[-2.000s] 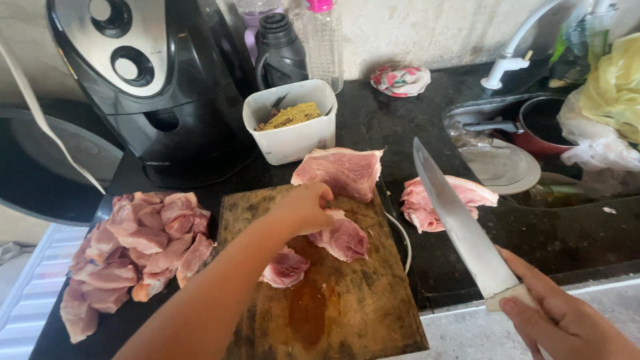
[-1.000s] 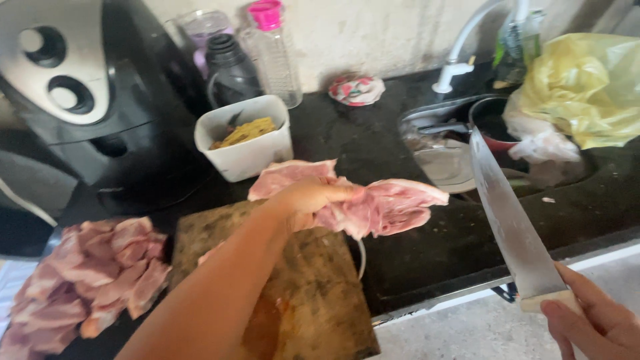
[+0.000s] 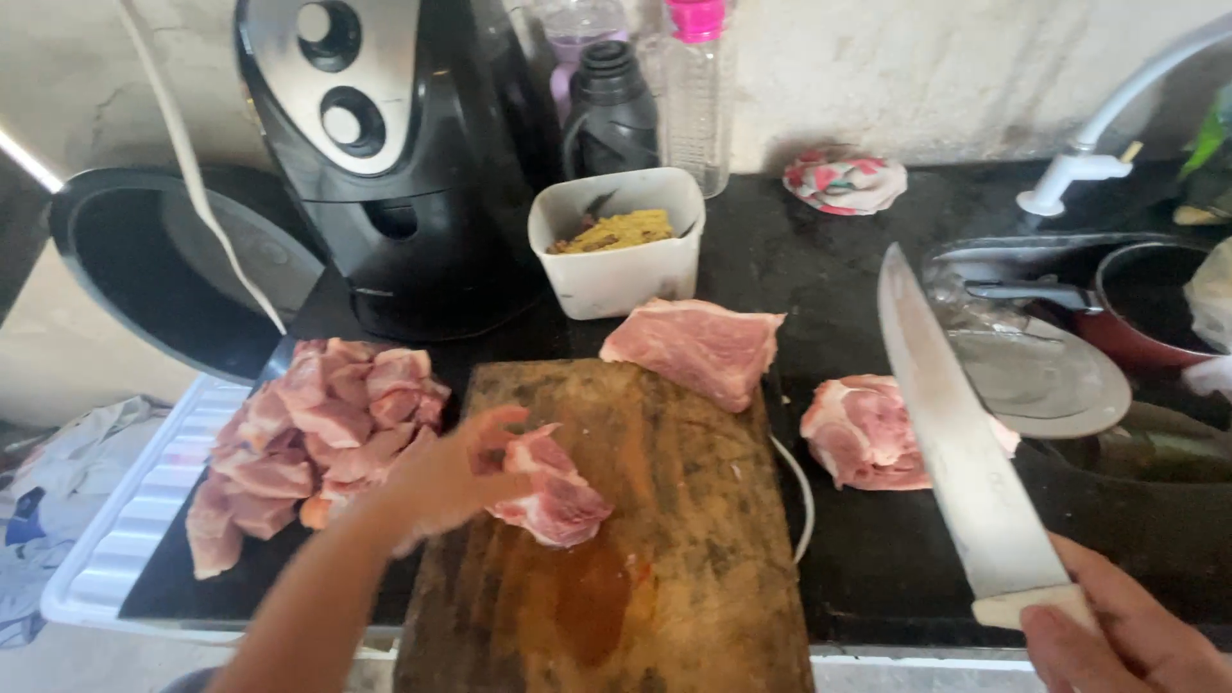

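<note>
My right hand [image 3: 1116, 616] grips the white handle of a kitchen knife [image 3: 953, 433], its broad blade pointing up and away over the counter. My left hand [image 3: 462, 481], blurred, is at a small piece of raw meat [image 3: 563, 505] on the wooden cutting board [image 3: 693, 539]; whether its fingers grip the meat is unclear. A larger slab of raw meat [image 3: 698, 351] lies across the board's far edge. Right of the board, another raw piece [image 3: 861, 433] rests on the black counter, partly behind the blade. A pile of cut meat [image 3: 327, 423] sits left of the board.
A white plastic tub [image 3: 621, 274] with yellow contents stands behind the board, beside a black air fryer [image 3: 414, 221]. Bottles line the wall. At right are a white faucet [image 3: 1073, 178] and a sink holding a plate [image 3: 1039, 380] and a red pan [image 3: 1145, 327]. A cord runs beside the board.
My left hand has let go of the meat it held right of the board one second ago and moved left to the small piece. The knife stays in my right hand.
</note>
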